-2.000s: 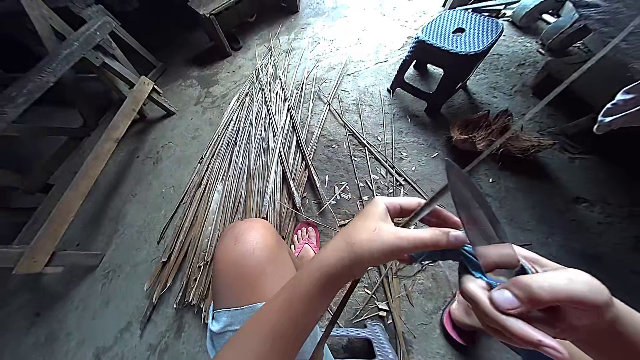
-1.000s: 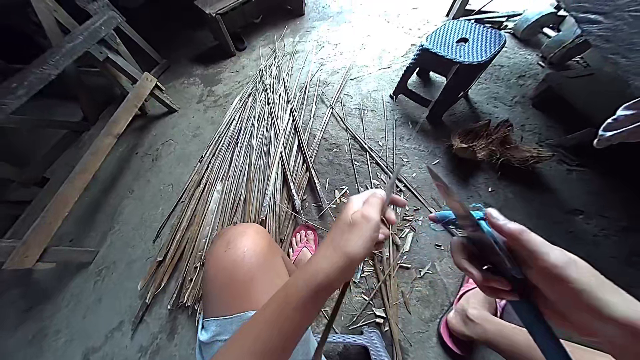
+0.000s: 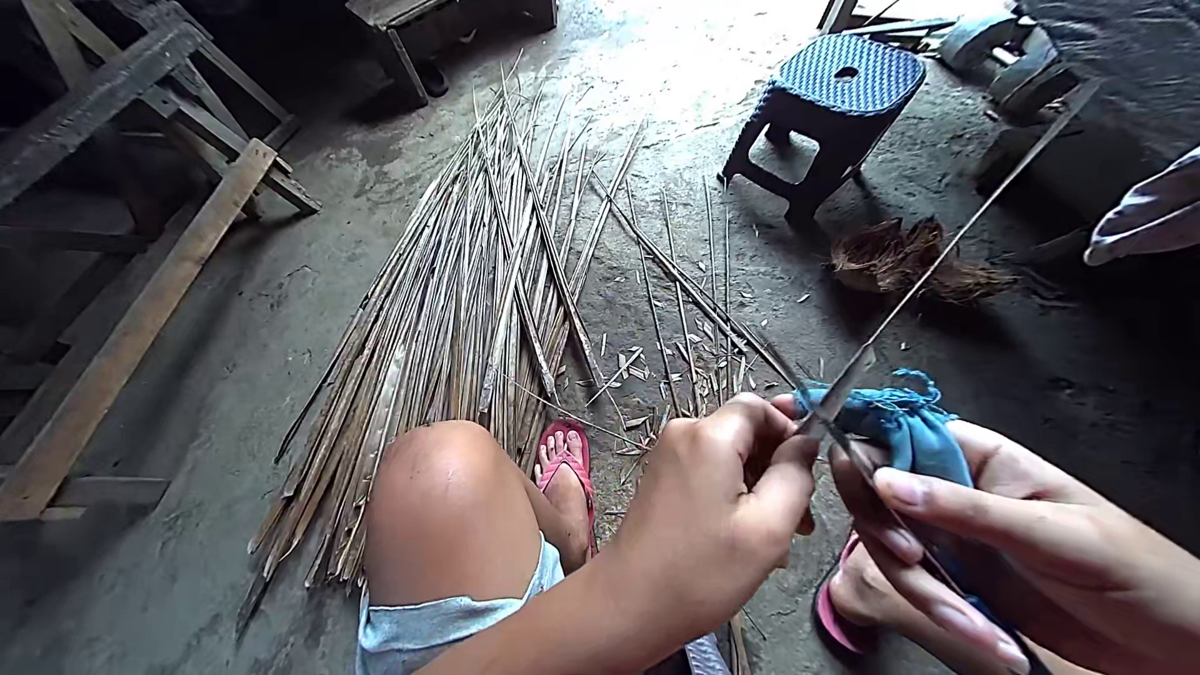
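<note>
My left hand (image 3: 722,487) pinches a long thin dried stalk (image 3: 966,230), which rises past the fingers toward the upper right. My right hand (image 3: 1012,525) is closed around a knife, its blade (image 3: 848,380) against the stalk just beside my left fingertips. The knife's handle is mostly hidden by the hand. A blue cloth (image 3: 900,427) is bunched around my right fingers. On the floor left of my hands lies a large fanned heap of dried stalks (image 3: 459,300), with a few apart from it and pale shavings (image 3: 633,366) near my feet.
A blue woven-pattern plastic stool (image 3: 844,80) stands at the upper right, fibrous coconut husks (image 3: 900,262) below it. Wooden trestle frames with a leaning plank (image 3: 141,328) fill the left side. A low wooden bench (image 3: 412,14) is at the top.
The knife was held apart from my left hand a second ago; now both hands are together, with the blade at the stalk. The stalk now extends to the upper right again.
</note>
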